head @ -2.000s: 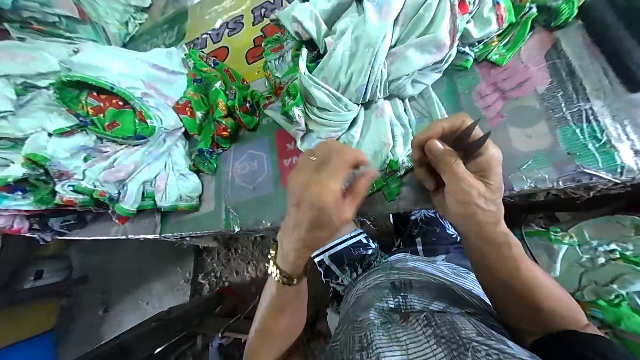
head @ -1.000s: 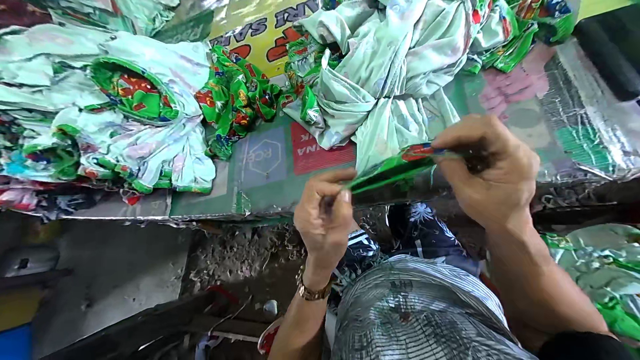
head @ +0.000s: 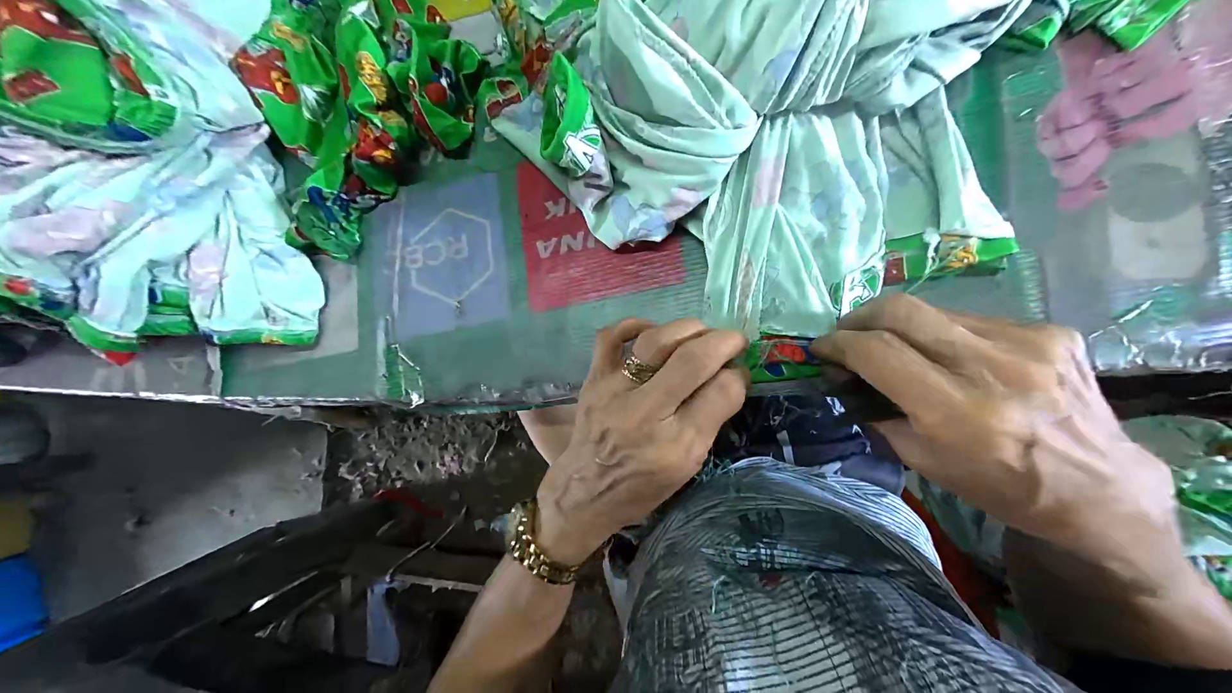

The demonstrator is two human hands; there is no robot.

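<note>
A pale green garment [head: 789, 202] with printed patches and a bright green, red-patterned hem [head: 782, 358] lies bunched on the table, its lower part reaching the front edge. My left hand [head: 654, 414], with a ring and a gold-coloured wrist band, pinches the hem at its left side. A short way right, the fingertips of my right hand [head: 972, 414] grip the same hem. Something dark shows under my right fingers; whether it is the snips seen earlier, I cannot tell. Another right part of the hem [head: 962, 252] lies just beyond my right hand.
The table [head: 452, 356] has a worn printed plastic cover with a ragged front edge. A second pale green garment [head: 183, 221] with green patterned trim [head: 385, 106] lies at the left. More similar fabric [head: 1203, 481] is low at the right. Scraps litter the floor [head: 414, 448].
Two seconds ago my right hand held small dark snips and my hands were apart. Then both stretched the green hem between them; now they are closer together on it at the table edge.
</note>
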